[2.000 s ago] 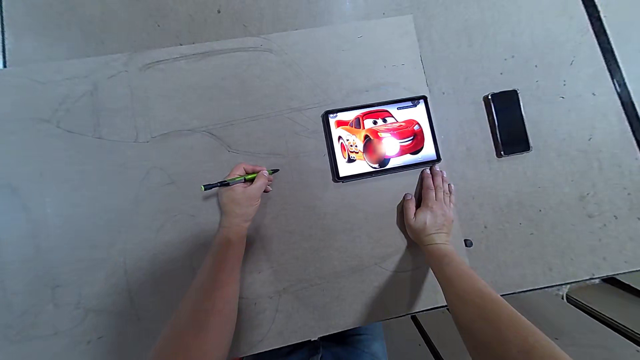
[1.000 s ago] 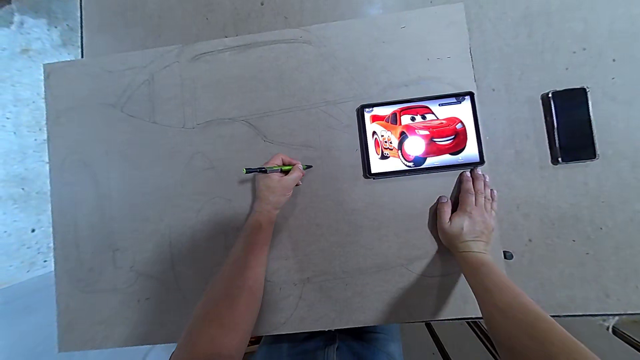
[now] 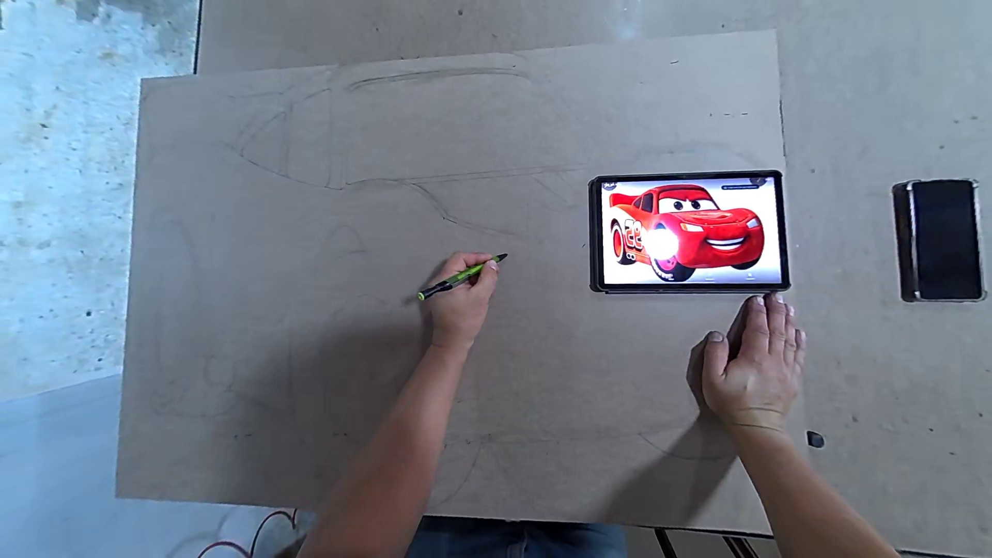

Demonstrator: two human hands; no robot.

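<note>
My left hand is shut around a green and black pencil, slanted with its dark tip up and to the right. It is over a large grey-brown sheet of board bearing faint curved and straight pencil lines. My right hand lies palm down near the board's right edge, fingers spread slightly, holding nothing. Its fingertips are at the lower edge of a tablet in a dark case, whose screen shows a red cartoon race car and a bright glare spot. Whether the pencil tip touches the board cannot be told.
A phone in a case lies right of the board on the tabletop. A small dark object sits near my right wrist. Concrete floor shows at left, and a red cable at the lower left.
The view has shifted left, bringing in the board's left edge and more floor. Both hands keep about the same places relative to the tablet, and the pencil stays in my left hand.
</note>
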